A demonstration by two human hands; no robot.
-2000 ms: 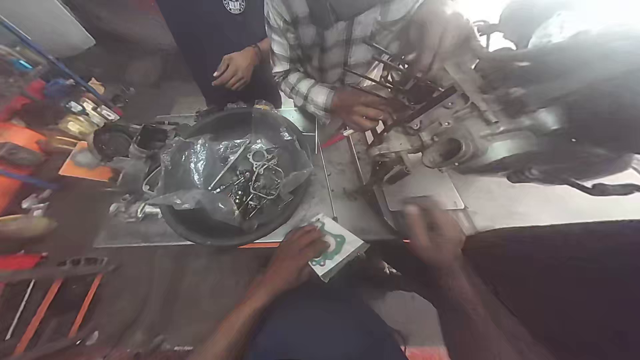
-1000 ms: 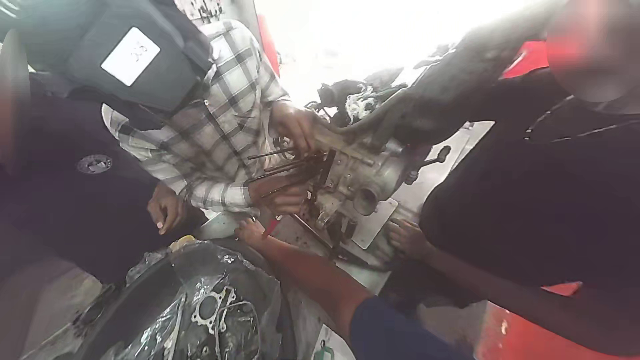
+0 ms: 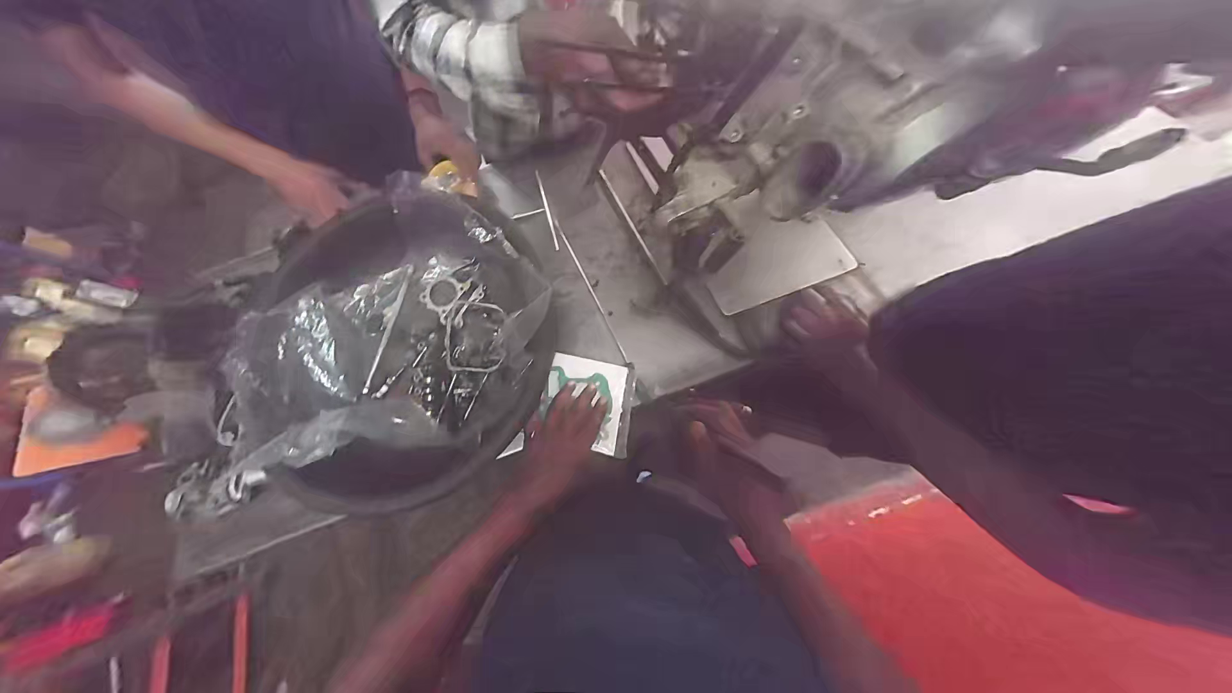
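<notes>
My left hand (image 3: 573, 423) lies over a white packet (image 3: 616, 395) with a green gasket outline, its fingers across the face and the thumb hidden. Beside it on the left stands a round dark tub (image 3: 404, 500) with clear plastic film (image 3: 318, 337), thin metal gaskets (image 3: 472, 337) and small metal parts. My right hand (image 3: 727, 443) is low at the near edge of the metal table, fingers partly bent and blurred; whether it holds anything is unclear. Beyond it, a metal engine (image 3: 770, 183) stands above a pale flat plate (image 3: 784, 265).
Another person's hand (image 3: 828, 322) is beside the pale plate. A person in a checked sleeve (image 3: 481, 58) has both hands at the engine's far side. Another person's hands are behind the tub, near a yellow object (image 3: 448, 178). Mixed parts lie at far left.
The arm with a dark blue sleeve that reached across the table one second ago is no longer there. Another person's hands have come to the tub's far rim. The view has swung strongly.
</notes>
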